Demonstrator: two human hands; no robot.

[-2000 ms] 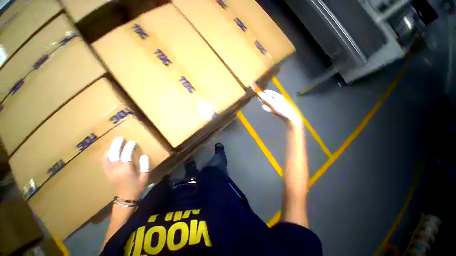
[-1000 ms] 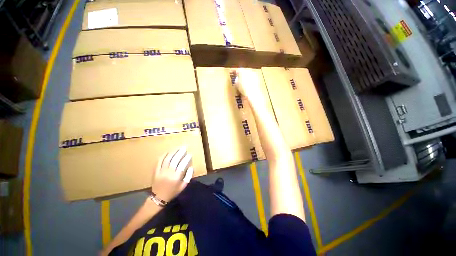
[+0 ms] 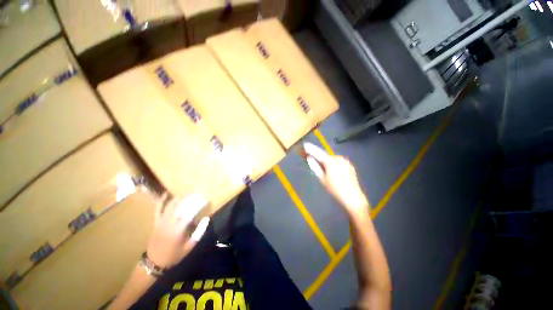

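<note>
Sealed tan cartons stand close together; the middle one point(image 3: 188, 121) and the right one point(image 3: 276, 82) have "TDG" tape down the middle. My left hand point(image 3: 173, 230), with white coverings on some fingers, rests with fingers apart by the near left carton point(image 3: 79, 242) and the middle carton's near corner; it holds nothing visible. My right hand point(image 3: 336, 178) is over the floor, just off the near edge of the right carton. Its fingers are closed around a thin reddish thing, apparently a marker pen, mostly hidden and blurred.
More sealed cartons point(image 3: 30, 109) stand at the left and at the back point(image 3: 115, 24), beyond a dark gap. Grey machinery point(image 3: 388, 66) is at the upper right. The grey floor point(image 3: 418, 200) has yellow lines. A pale ribbed object point(image 3: 484, 292) is at the lower right.
The view has turned and tilted. My right hand has come back from the middle carton's top to beyond the near edge. My left hand stays near the front cartons.
</note>
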